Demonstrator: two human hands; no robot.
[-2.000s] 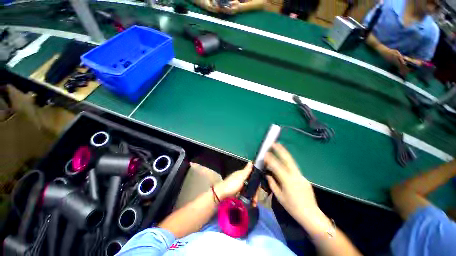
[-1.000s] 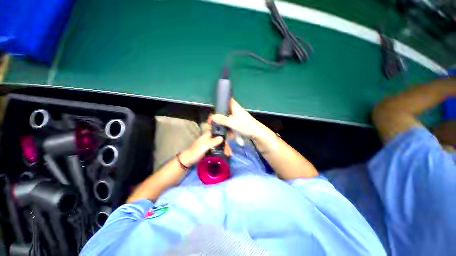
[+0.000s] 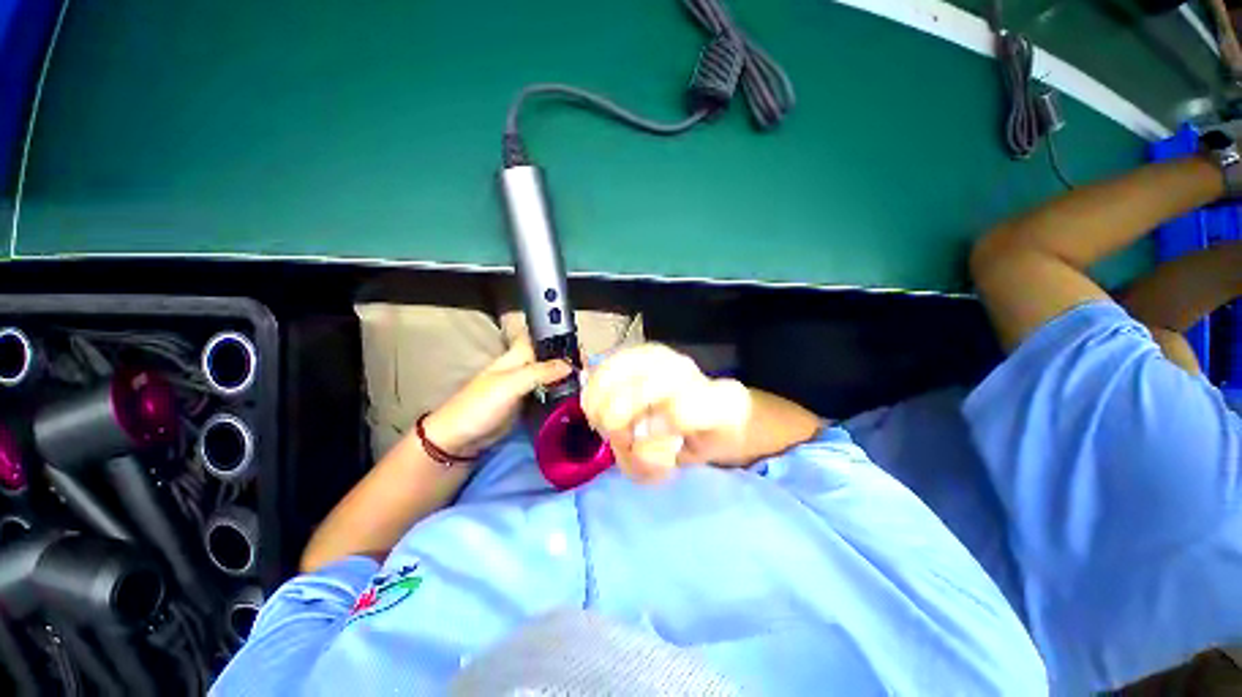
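Observation:
The hair dryer is at my lap, its magenta rear ring [image 3: 572, 445] facing me. Its silver-grey handle sleeve [image 3: 534, 245] points away over the bench edge, with two dark buttons near its lower end. A short black part of the inner handle shows between sleeve and head. My left hand [image 3: 508, 387] grips the dryer at this black part. My right hand [image 3: 661, 411] is curled up just right of the ring, partly covering it; whether it holds something small cannot be seen. The power cord [image 3: 599, 95] runs from the handle end to a looped bundle [image 3: 737, 75] on the bench.
The black dryer tray [image 3: 259, 320], packed with dryers, is at my left. The green bench [image 3: 341, 136] lies in front, its edge just beyond my lap. Another cord bundle [image 3: 1019, 95] lies farther right. A neighbouring worker's arm [image 3: 1076, 232] reaches in at right, near a blue box [image 3: 1212, 259].
The view has tilted down and shifted right, taking the blue bin nearly out of view. My right hand has left the sleeve and moved to the magenta ring. The sleeve's buttons are now uncovered.

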